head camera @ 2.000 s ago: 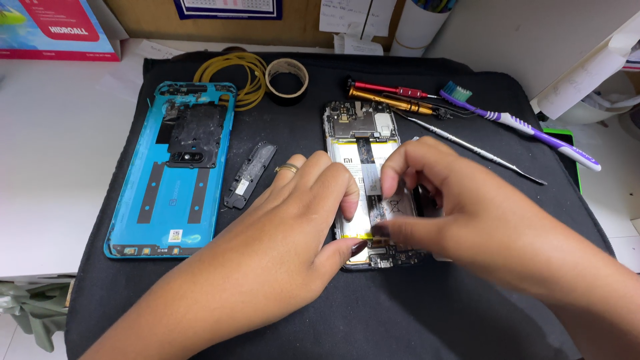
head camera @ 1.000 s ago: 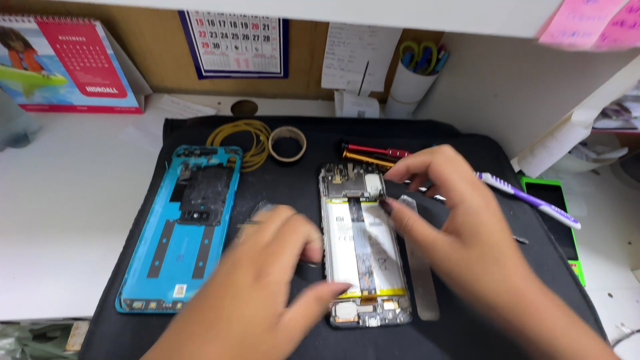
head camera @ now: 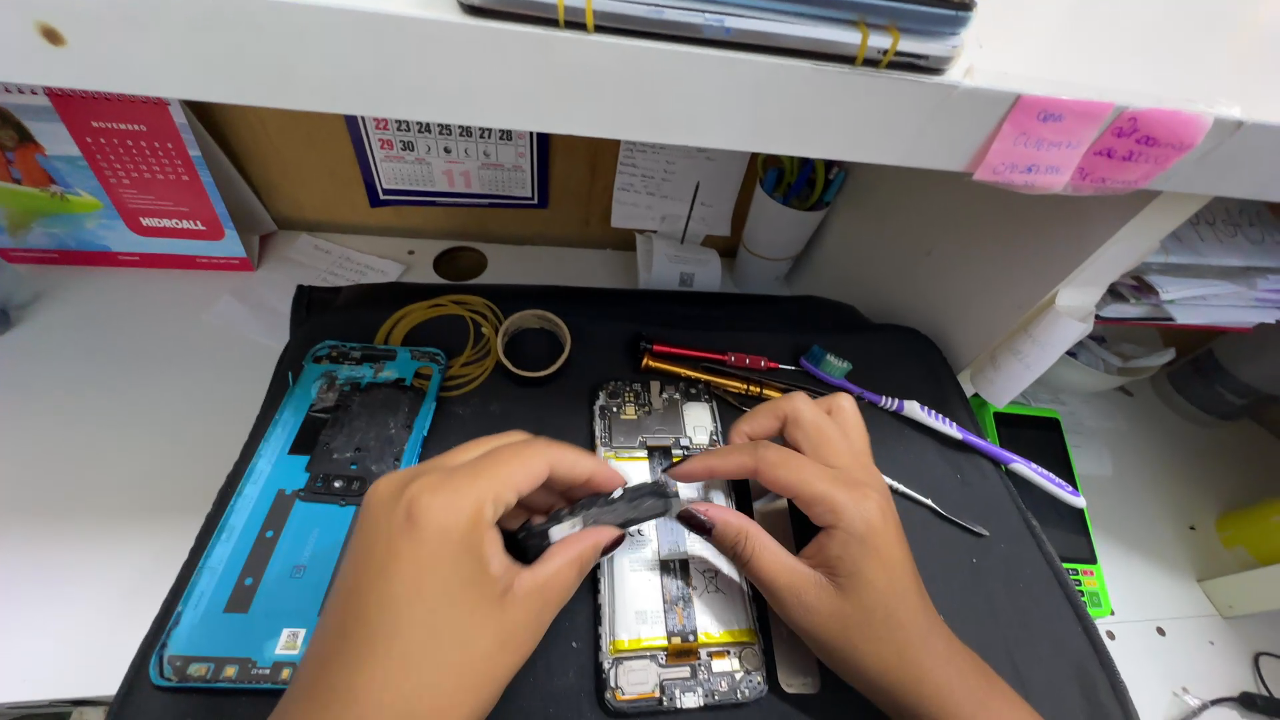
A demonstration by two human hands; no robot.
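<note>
My left hand [head camera: 470,540] grips a small black plastic phone part [head camera: 610,508], probably the loudspeaker module, between thumb and fingers. At the part's right end, the thumb and index finger of my right hand [head camera: 800,500] close on it. Below both hands lies an opened smartphone [head camera: 632,600] with its board, battery and flex cable exposed. A flat metal strip [head camera: 798,660] shows beside the phone, partly under my right hand. To the left rests the blue phone back cover [head camera: 240,560], inner side up, partly hidden by my left hand.
Behind the phone lie yellow rubber bands [head camera: 450,330], a tape roll [head camera: 534,343], a red screwdriver [head camera: 710,354], a gold screwdriver [head camera: 700,374] and a purple-white toothbrush [head camera: 940,425]. A metal spudger [head camera: 935,505] and a green card terminal [head camera: 1050,490] are at right. A shelf [head camera: 300,60] overhangs the back.
Both hands were at the opened phone; now they hold the black part above it. That part lay on the mat between cover and phone two seconds ago. The view has tilted up.
</note>
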